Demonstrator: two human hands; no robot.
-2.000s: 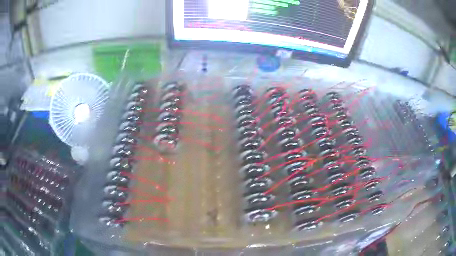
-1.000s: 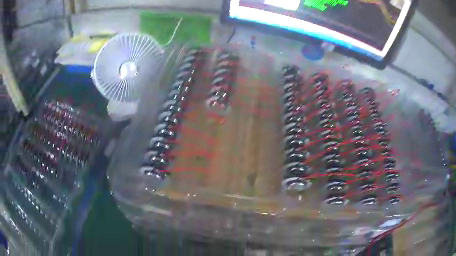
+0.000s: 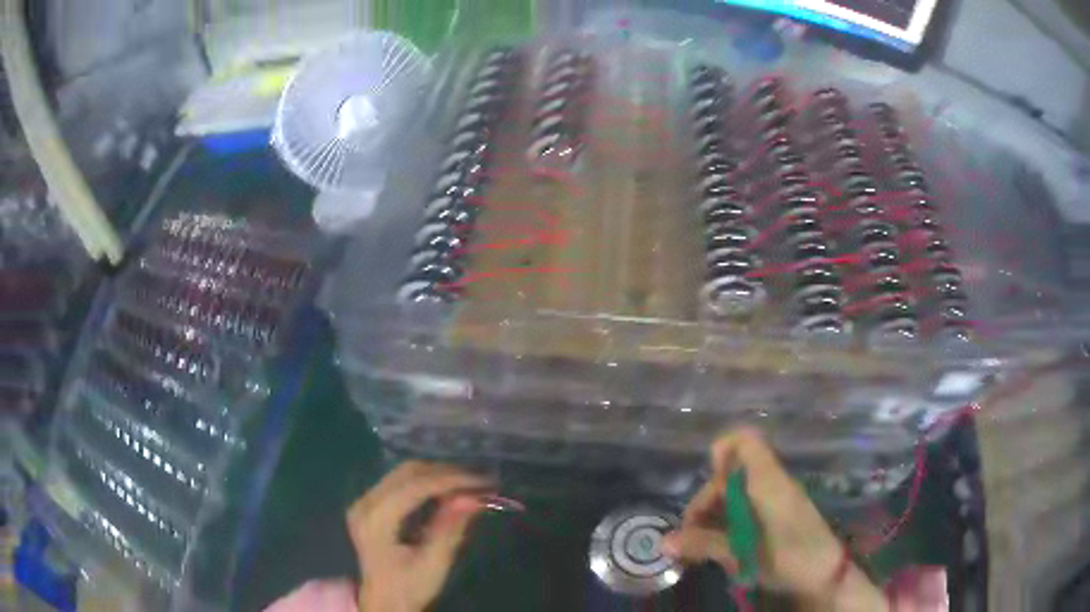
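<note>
My left hand (image 3: 418, 526) is at the bottom, left of the round fixture, with thumb and finger together on a small thing with a red, shiny edge, likely a lead wire end (image 3: 504, 503). My right hand (image 3: 765, 526) holds a green pen-like tool (image 3: 741, 526), and its fingertips are at the right rim of the round silver fixture (image 3: 637, 550). No disc can be made out on the fixture. In front stands the stack of clear trays (image 3: 669, 389), with rows of silver-and-black discs (image 3: 732, 245) and red leads; its middle rows are bare and look brown.
A second clear tray (image 3: 155, 442) with small dark red parts lies at the left, beside a blue edge. A white fan (image 3: 353, 114) stands behind it. A monitor (image 3: 885, 14) shows at the top right. A red cable (image 3: 920, 478) runs at the right, by a tan perforated board (image 3: 1034, 478).
The view has tilted down, so the trays sit higher in the picture. Both hands, the green tool and the round fixture have come into view at the bottom.
</note>
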